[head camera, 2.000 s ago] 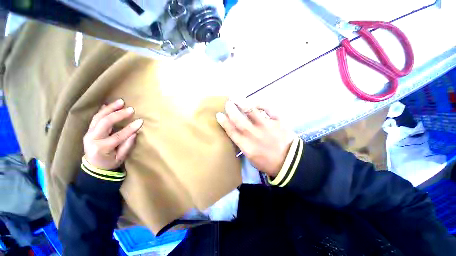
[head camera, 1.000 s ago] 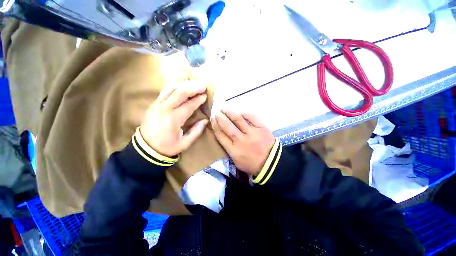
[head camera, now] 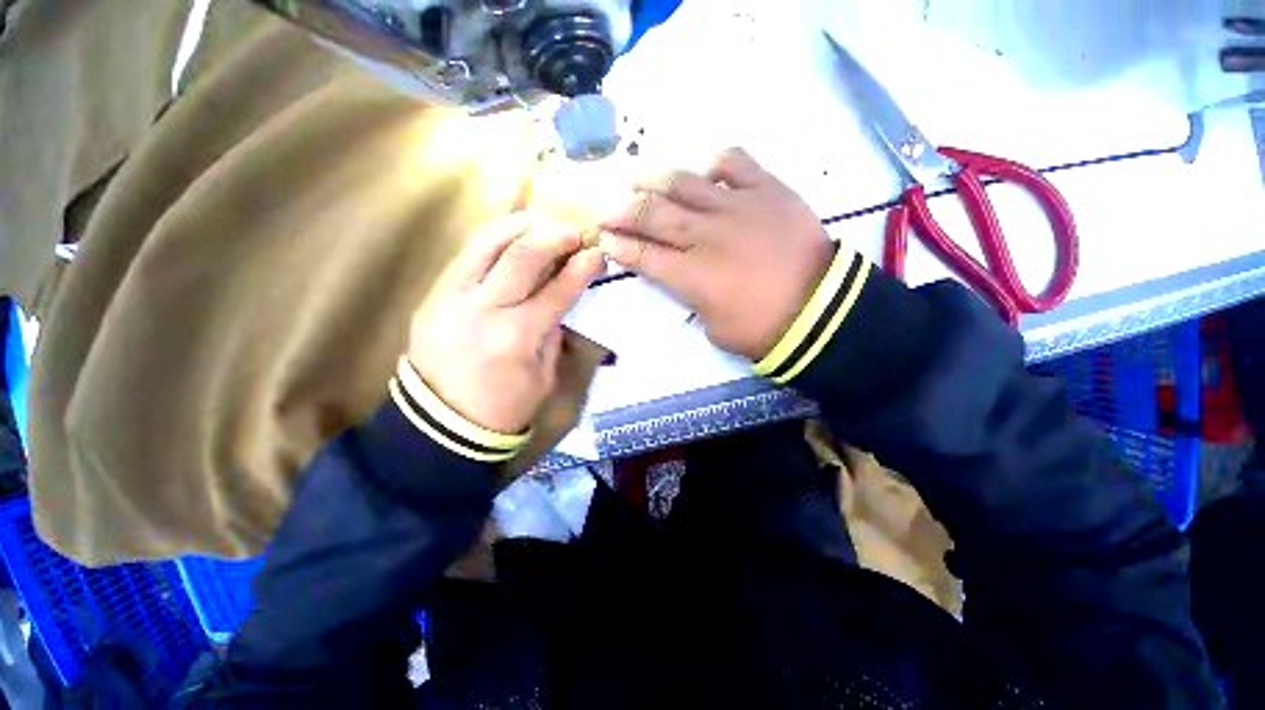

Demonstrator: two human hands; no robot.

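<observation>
The tan garment panel (head camera: pixel 264 291) lies in folds over the table's left side and hangs down at the lower left. My left hand (head camera: pixel 506 326) pinches the panel's edge between thumb and fingers, just below the lamp glow. My right hand (head camera: pixel 721 250) is beside it, its fingertips at the same edge near the left fingertips. The machine head (head camera: pixel 472 49) is above, with a round dark knob. Glare hides the needle and presser foot. White cloth (head camera: pixel 545 506) shows under the tan near my lap.
Red-handled scissors (head camera: pixel 957 180) lie on the white table right of my right hand, partly behind my sleeve. A ruler strip (head camera: pixel 708 419) runs along the table's front edge. Blue crates (head camera: pixel 83 610) stand at lower left and right. More tan cloth (head camera: pixel 895 520) shows below the table.
My right hand has moved up and forward, closer to the lamp glow. My left hand has come from the panel's left to its edge. The cloth has shifted and bunched in folds at the left.
</observation>
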